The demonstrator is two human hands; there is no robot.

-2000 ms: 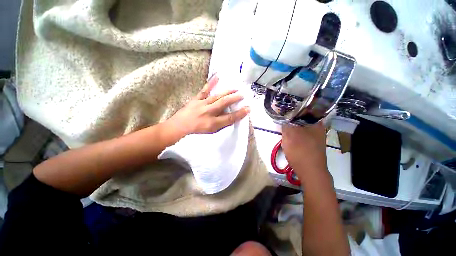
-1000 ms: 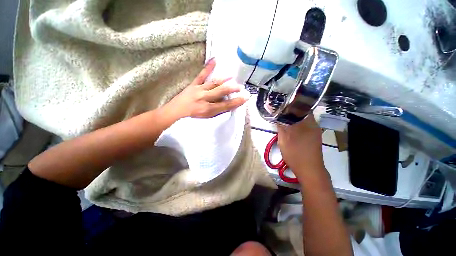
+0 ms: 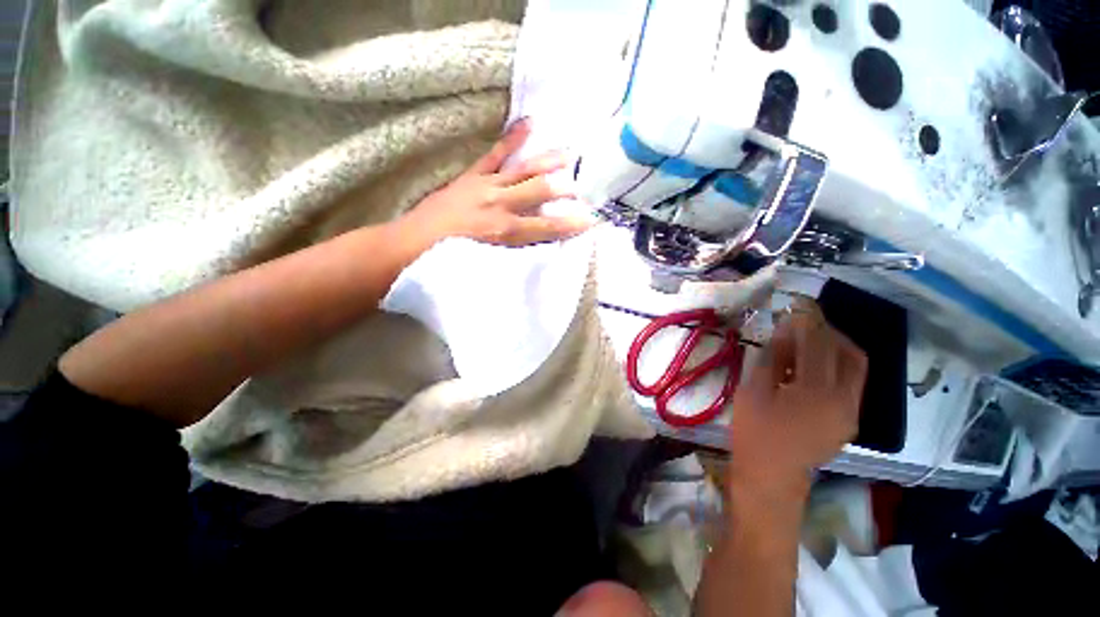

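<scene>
The cream fleece piece (image 3: 302, 157) lies in folds left of the sewing machine head (image 3: 712, 90). A smooth white band (image 3: 501, 313) lies over the fleece and curves toward my lap. My left hand (image 3: 501, 205) rests flat on the band with fingers spread, fingertips just left of the presser foot (image 3: 618, 215). My right hand (image 3: 802, 380) is blurred, right of the red-handled scissors (image 3: 685, 368) and partly over the phone. Its fingers are bent, and a small yellowish bit shows at them; whether it holds something is unclear.
The curved metal guard (image 3: 790, 211) sticks out from the machine head. A black phone (image 3: 887, 362) lies at the right of the bed, partly covered by my right hand. Fabric heaps (image 3: 850, 579) lie below the table edge.
My right hand has moved right and out from under the guard, uncovering the scissors. My left hand stays on the white band. The view has shifted somewhat.
</scene>
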